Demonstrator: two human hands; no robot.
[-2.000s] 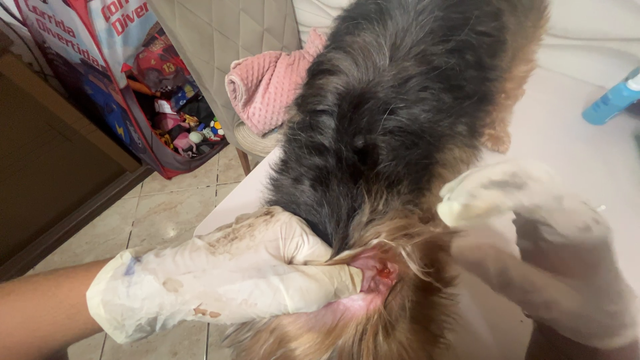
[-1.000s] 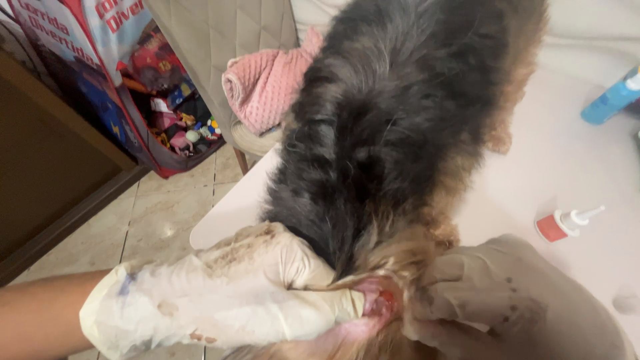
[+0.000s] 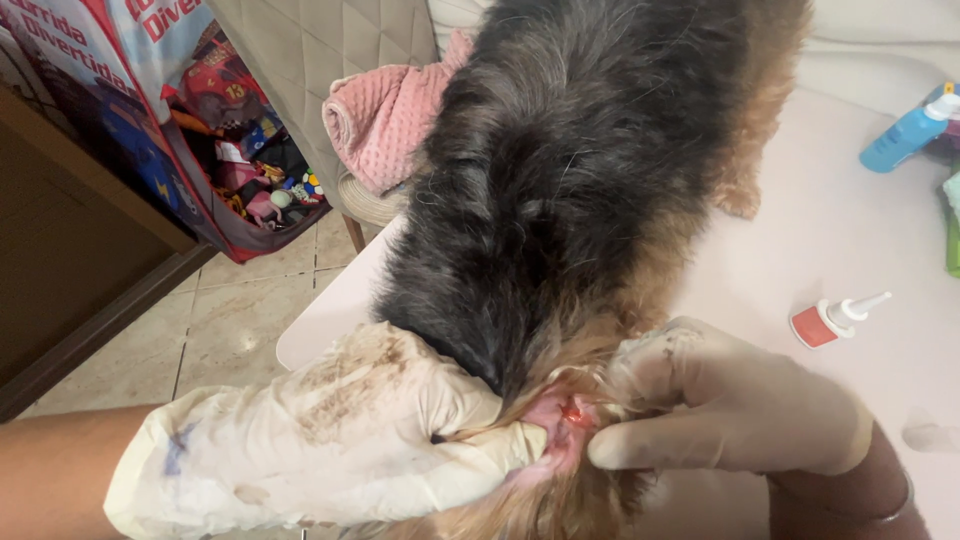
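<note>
A long-haired black and tan dog (image 3: 555,165) is on a pale table, its head toward me. My left hand (image 3: 330,435), in a stained white glove, grips the flap of the dog's ear (image 3: 559,427), with the thumb at the pink inner side. A wet red spot shows in the ear's opening. My right hand (image 3: 720,405), also gloved, is at the ear's other edge, thumb and fingers apart around fur; whether it pinches any is unclear. Right of the dog, a small white dropper bottle (image 3: 821,324) with a red label lies tilted on the table.
A blue bottle (image 3: 904,139) lies at the table's upper right, near a green item (image 3: 952,225) cut off by the view. A rolled pink towel (image 3: 390,120) rests on a quilted chair (image 3: 300,45). Beyond the table's rounded corner (image 3: 289,349) stand a toy-filled fabric bin (image 3: 172,142) and tiled floor.
My right hand has moved left to the ear from above the table, where it was two seconds ago. The dropper bottle it then hid is in view. My left hand keeps its hold.
</note>
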